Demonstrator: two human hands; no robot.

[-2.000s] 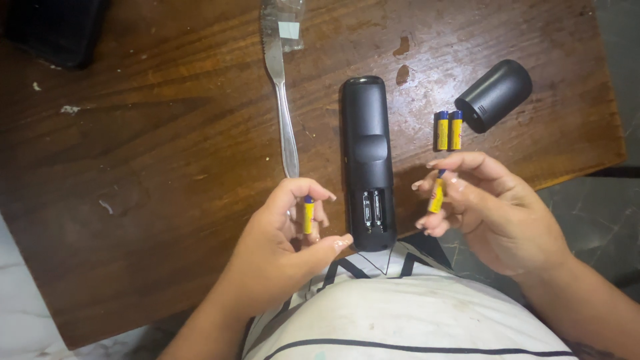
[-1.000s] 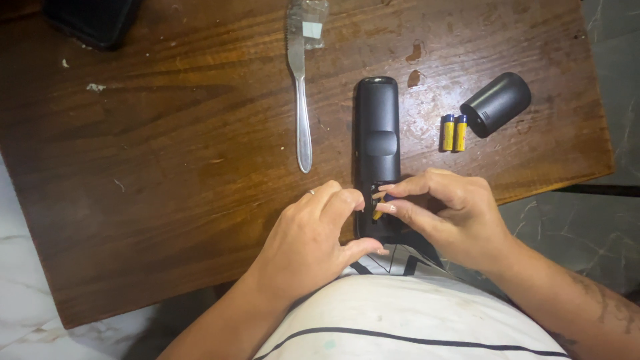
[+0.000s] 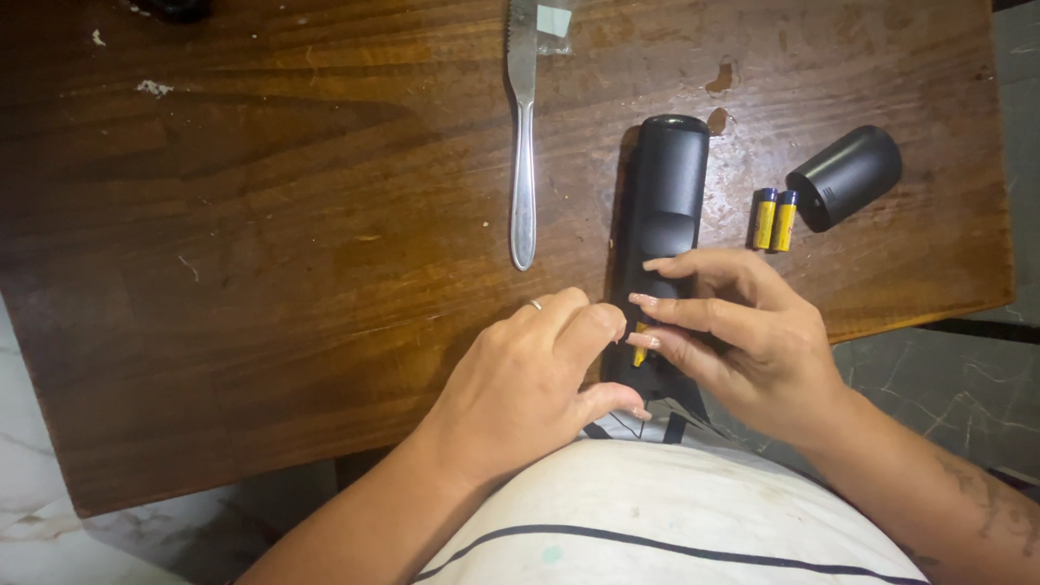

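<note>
A black remote control (image 3: pixel 673 175) lies back side up on the wooden table, its lower end at the table's near edge. In its battery bay shows a yellow battery (image 3: pixel 640 348), touched by the fingertips of my right hand (image 3: pixel 731 333). My left hand (image 3: pixel 540 374) rests against the remote's lower left side, fingers curled; whether it holds a battery is hidden. Two yellow batteries with dark blue ends, a left one (image 3: pixel 764 219) and a right one (image 3: pixel 784 222), lie side by side right of the remote. Touching or close to them is the black battery cover (image 3: pixel 849 177).
A serrated table knife (image 3: pixel 524 179) lies left of the remote, beside a small clear packet (image 3: pixel 555 24) with a pale square. A dark object (image 3: pixel 175 6) is at the top left. The table (image 3: pixel 284 244) bears crumbs and wet spots; its right corner is beyond the cover.
Both hands have moved in from either side of the remote to its battery bay. The batteries seen in each hand two seconds ago are no longer seen apart; one yellow battery shows at the bay.
</note>
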